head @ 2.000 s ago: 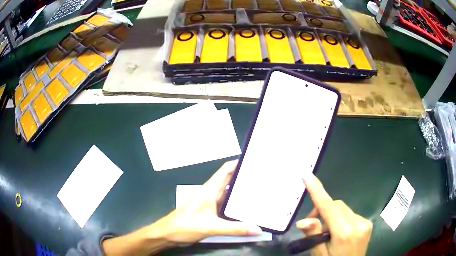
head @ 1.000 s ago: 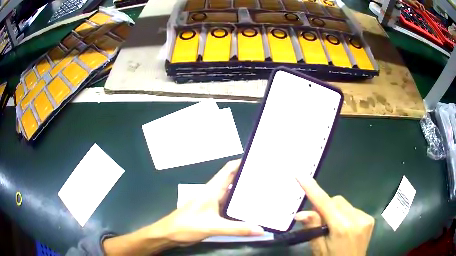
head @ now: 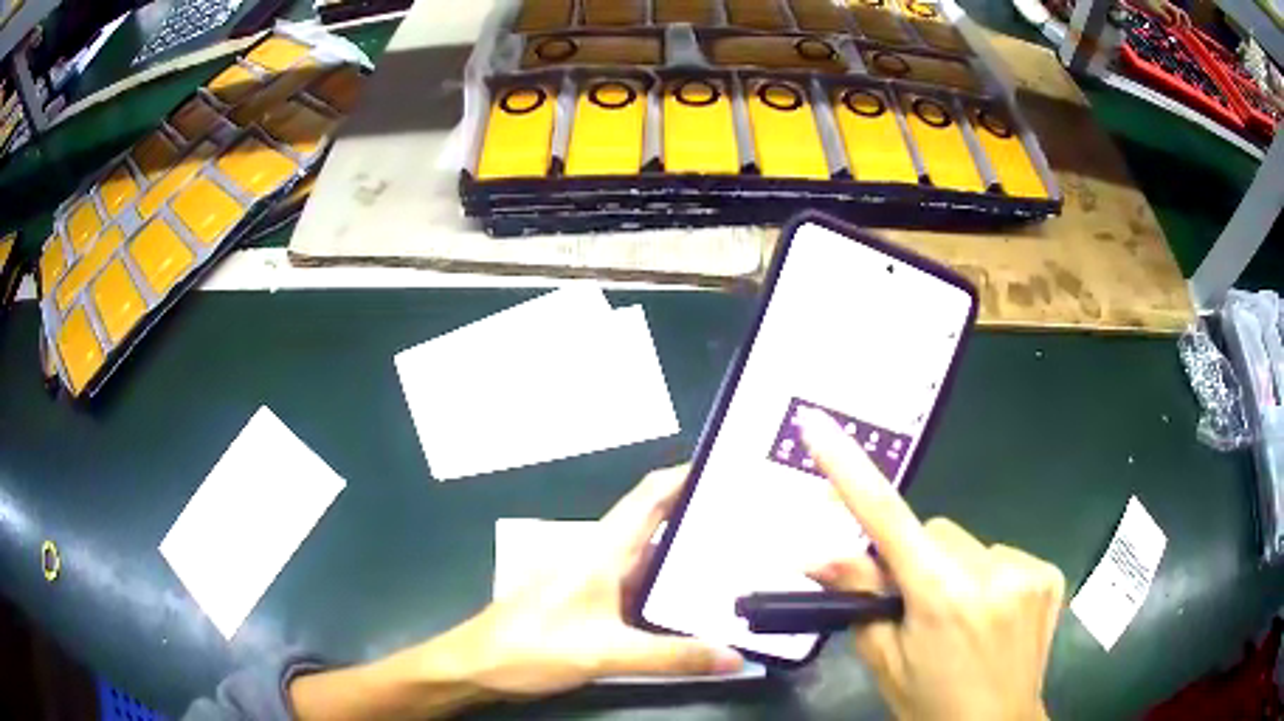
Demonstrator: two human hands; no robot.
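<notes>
A large smartphone (head: 831,352) with a dark purple edge shows a bright white screen with a small dark pop-up menu of icons. My left hand (head: 584,599) holds it along its lower left side, thumb across the bottom edge. My right hand (head: 951,599) has its index finger on the pop-up menu. A black marker (head: 817,610) is tucked in the right hand and points left across the lower part of the phone. A blank white paper (head: 528,556) lies partly hidden under my left hand.
Overlapping white papers (head: 535,380) lie behind the left hand, another paper (head: 254,521) at left, a printed slip (head: 1121,573) at right. Stacked trays of yellow parts (head: 760,134) rest on boards (head: 1084,268). A tilted tray (head: 169,233), yellow ring (head: 51,559) and clear plastic (head: 1214,380) also show.
A dark pop-up menu has appeared on the screen. The phone has shifted slightly right and down. My right index finger has moved up onto the menu, and the marker has swung higher over the phone.
</notes>
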